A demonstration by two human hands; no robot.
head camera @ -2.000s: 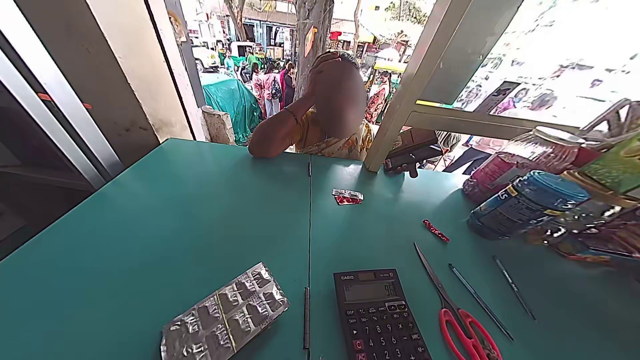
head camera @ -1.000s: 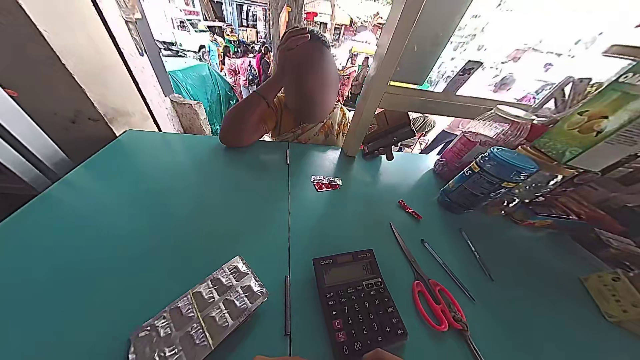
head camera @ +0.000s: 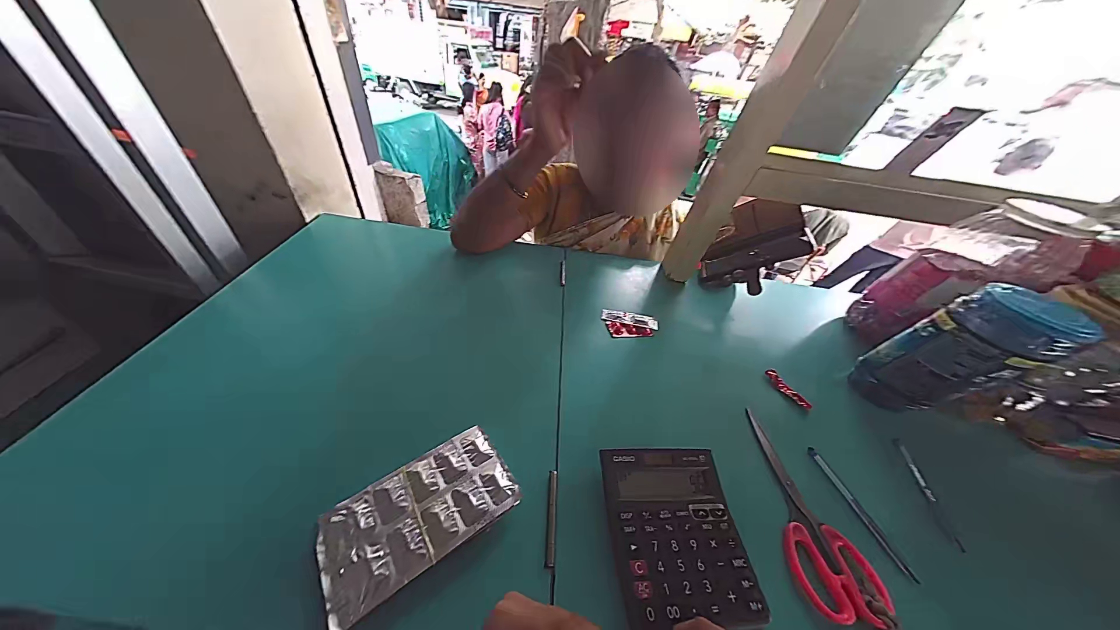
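Part of one hand, seemingly my left hand [head camera: 538,612], shows at the bottom edge, left of the Casio calculator [head camera: 687,538]; its fingers are mostly cut off. A fingertip of my right hand [head camera: 697,624] is at the calculator's lower edge. To the left lies a bundle of silver blister packs [head camera: 416,525] with a band around it. Red-handled scissors [head camera: 822,542] lie right of the calculator, with a pen [head camera: 862,514] and a second pen [head camera: 929,494] beyond them. Farther back are a red twisted wrapper [head camera: 787,389] and small red-and-silver blister strips [head camera: 630,324].
Across the green counter [head camera: 394,350], a person [head camera: 560,201] leans an elbow on its far edge, a hand raised to the head. A post [head camera: 744,149] stands at the far edge. A blue-lidded plastic jar [head camera: 971,346] and other packages crowd the right side.
Small parts of my hands show at the bottom edge, as one second ago; two seconds ago none showed. The person's raised hand has shifted at the head. The view has moved somewhat.
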